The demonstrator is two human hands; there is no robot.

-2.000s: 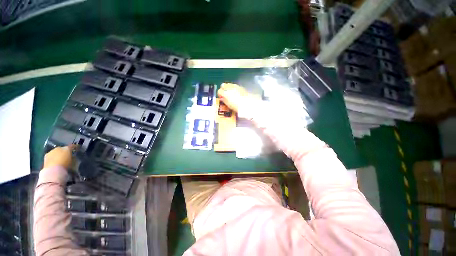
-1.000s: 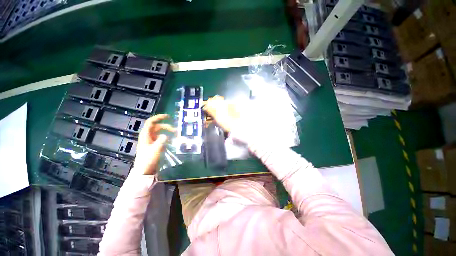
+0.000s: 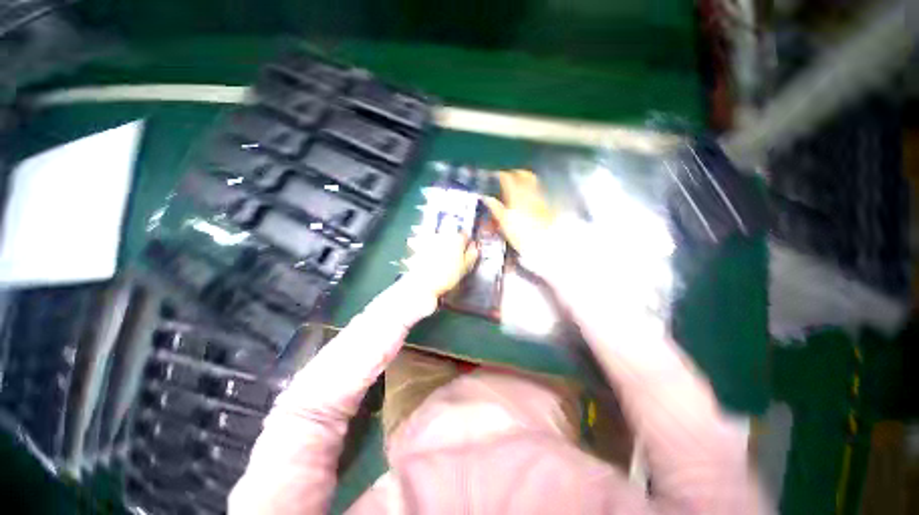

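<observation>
The view is blurred. A dark plastic housing (image 3: 488,276) lies on the green bench in front of me, its surface shiny with glare. My left hand (image 3: 441,266) is at its left side, fingers against its edge. My right hand (image 3: 526,213) is over its upper end, fingertips close to the surface. Whether a small piece is between the right fingertips cannot be told. The label sheet (image 3: 443,206), whitish with dark blocks, lies left of the housing, partly under my left hand. The orange piece cannot be made out.
A blister tray of dark housings (image 3: 322,161) lies at the left. A white paper sheet (image 3: 71,206) is farther left. A glaring clear bag (image 3: 630,226) and dark panels (image 3: 710,191) are at the right. Tray stacks (image 3: 197,402) stand lower left; another is at right behind a pale post.
My left hand has come from the tray across to the housing's left side. A housing now lies where the orange piece showed. The camera view has shifted and blurred.
</observation>
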